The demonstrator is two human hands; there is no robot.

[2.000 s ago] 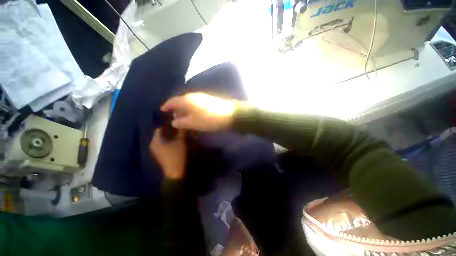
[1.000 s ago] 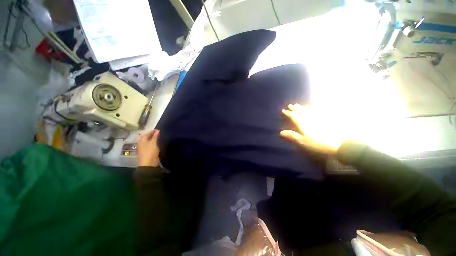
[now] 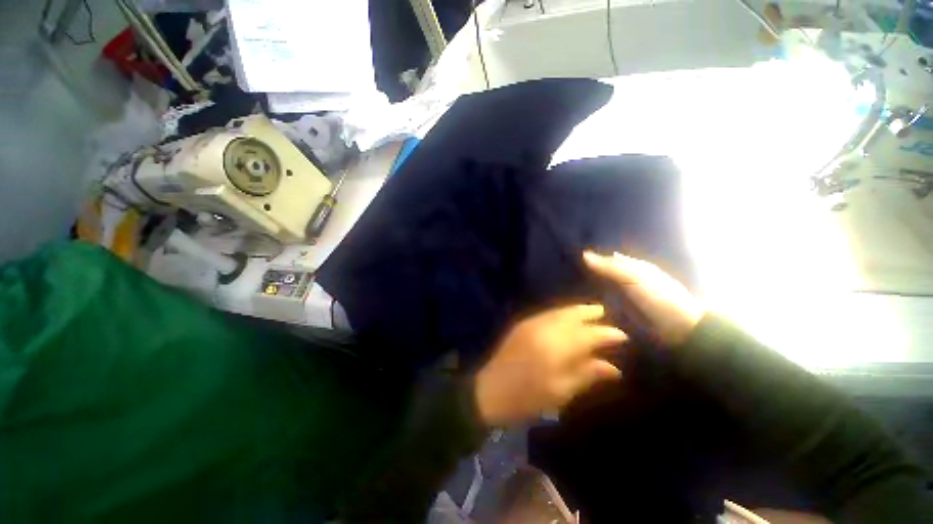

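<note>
Dark navy fabric (image 3: pixel 440 225) lies over the white table, with a pointed flap at its far end and a second broad lobe to the right. Its near part hangs down towards my lap. My left hand (image 3: pixel 552 358) is blurred over the near part of the cloth, with its fingers bent towards the right. My right hand (image 3: pixel 650 297) is just beyond it on the right, on the cloth, fingers pointing up and left. Dark cloth is bunched between the hands. The blur and dark cloth hide whether either hand grips it.
A cream machine unit with a round wheel (image 3: pixel 252 166) stands at left, a screwdriver (image 3: pixel 323 213) beside it. White papers (image 3: pixel 302 46) lie upper left. A person's green garment (image 3: pixel 133 389) fills the lower left. The Jack machine head (image 3: pixel 900 154) is at right, near strong glare.
My left hand has left the cloth's left edge and moved right, close to my right hand. The near cloth is now bunched between them. The view has shifted, moving the scene slightly right.
</note>
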